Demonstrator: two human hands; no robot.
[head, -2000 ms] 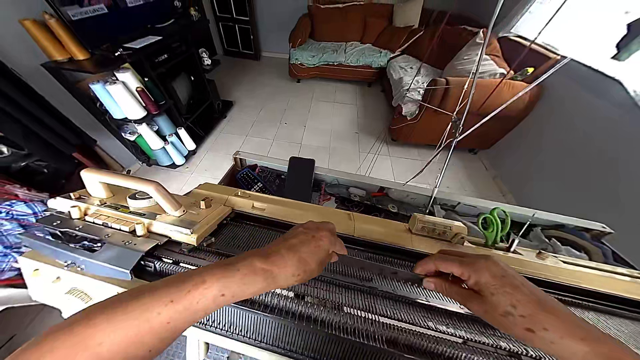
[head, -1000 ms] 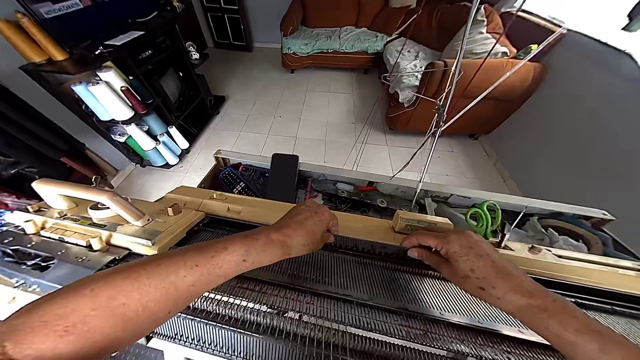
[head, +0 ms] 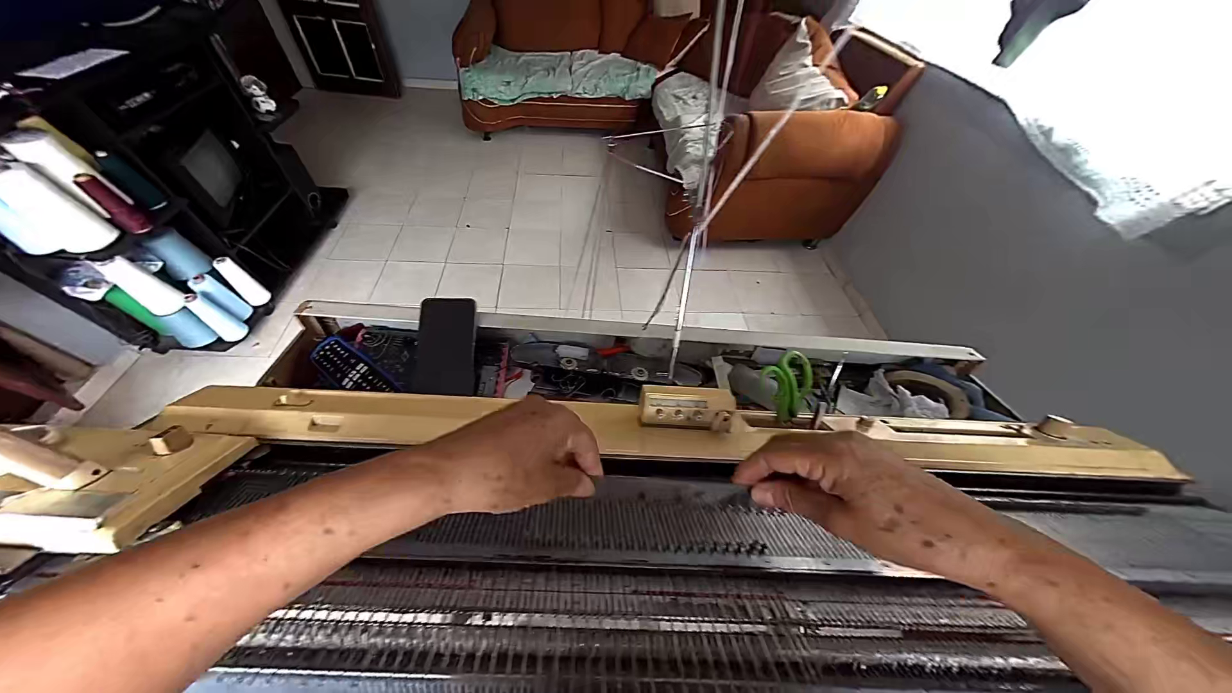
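A flatbed knitting machine (head: 462,414) with a cream-coloured rear rail spans the view, and rows of needles (head: 577,626) run across its metal bed. My left hand (head: 529,457) is over the back of the bed, its thumb and fingertips pinched at a thin dark strip (head: 664,489) just below the rail. At the strip's right part, my right hand (head: 828,481) has thumb and forefinger close together. What the strip is made of cannot be told. A row counter (head: 685,406) sits on the rail between the hands. The machine's carriage (head: 106,481) is at the far left.
Behind the rail is a long tray (head: 626,327) with a black phone (head: 447,346), a remote control (head: 356,371), green-handled scissors (head: 789,380) and a tape roll (head: 929,395). Yarn strands hang by a thin rod (head: 685,298). Yarn cones (head: 144,284) fill a shelf at left; sofas (head: 808,164) stand beyond.
Both hands were lower over the needle bed two seconds ago, with the dark strip between them; they have moved back toward the cream rail. The view has shifted.
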